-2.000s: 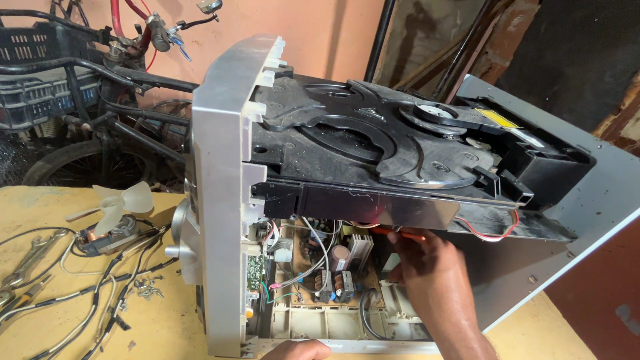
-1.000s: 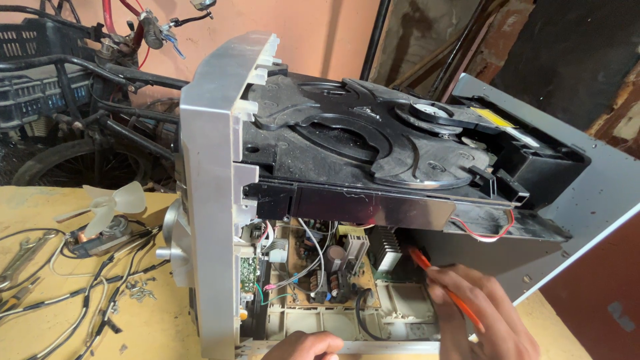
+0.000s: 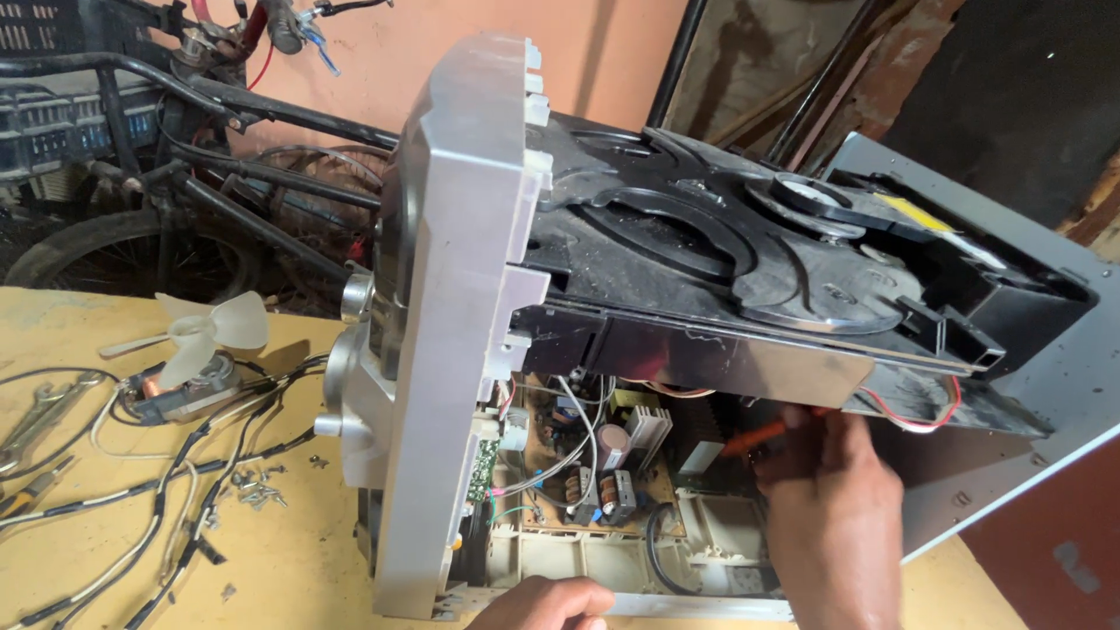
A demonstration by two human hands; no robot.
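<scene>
An opened stereo unit with a silver plastic front panel (image 3: 455, 306) stands on the table, its black disc-changer mechanism (image 3: 665, 227) on top. Below that, a circuit board with a capacitor (image 3: 612, 444), coils and a heatsink (image 3: 649, 429) shows inside. My right hand (image 3: 831, 499) reaches into the open side under the mechanism, its fingers around an orange tool (image 3: 757, 436); the tool's ends are hidden or dark. My left hand (image 3: 542, 605) rests at the lower edge of the casing, fingers curled; whether it grips that edge cannot be told.
At left on the yellow table (image 3: 306, 560) lie a small motor with a white fan (image 3: 194, 332), wrenches (image 3: 44, 416), tangled cables (image 3: 188, 455) and several loose screws (image 3: 258, 488). A bicycle (image 3: 175, 175) with a crate (image 3: 70, 122) stands behind. The grey rear panel (image 3: 1041, 367) slants at right.
From one second ago, my right hand has moved further in under the mechanism with the orange tool. My left hand stays near the casing's lower edge.
</scene>
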